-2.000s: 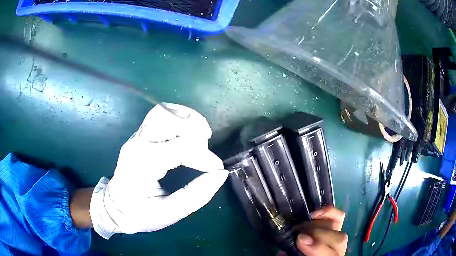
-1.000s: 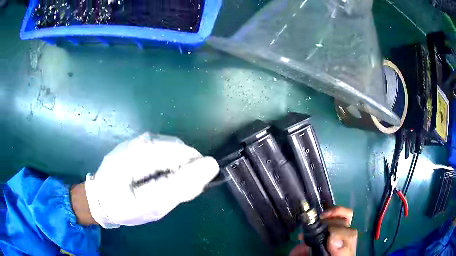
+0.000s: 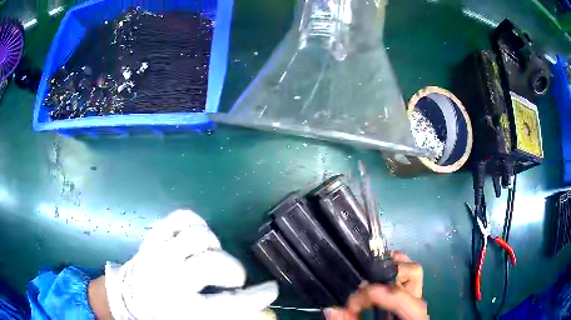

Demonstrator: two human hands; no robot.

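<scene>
Three long black plastic housings [image 3: 316, 240] lie side by side on the green mat, slanting down to the right. My right hand [image 3: 391, 294], bare and blurred, grips the soldering iron [image 3: 377, 250] by its black handle. The iron points up, just right of the housings, with its tip blurred above the mat. The right fingers are also at the housings' lower ends; whether they touch them is unclear. My left hand [image 3: 188, 275], in a white glove, is left of the housings, fingers closed. A thin silvery solder wire [image 3: 295, 308] runs right from its fingertips.
A blue parts bin [image 3: 125, 123] stands upper left, a purple fan [image 3: 9, 47] beyond it. A clear funnel [image 3: 325, 94] hangs over the middle. To the right are the round tip-cleaning pot [image 3: 462, 128], black soldering station [image 3: 491, 106], red-handled pliers [image 3: 485, 247] and cables.
The view has shifted, showing more of the bin and station. The iron has moved from over the housings to their right, pointing up. My gloved hand has moved lower, away from the housings' upper ends.
</scene>
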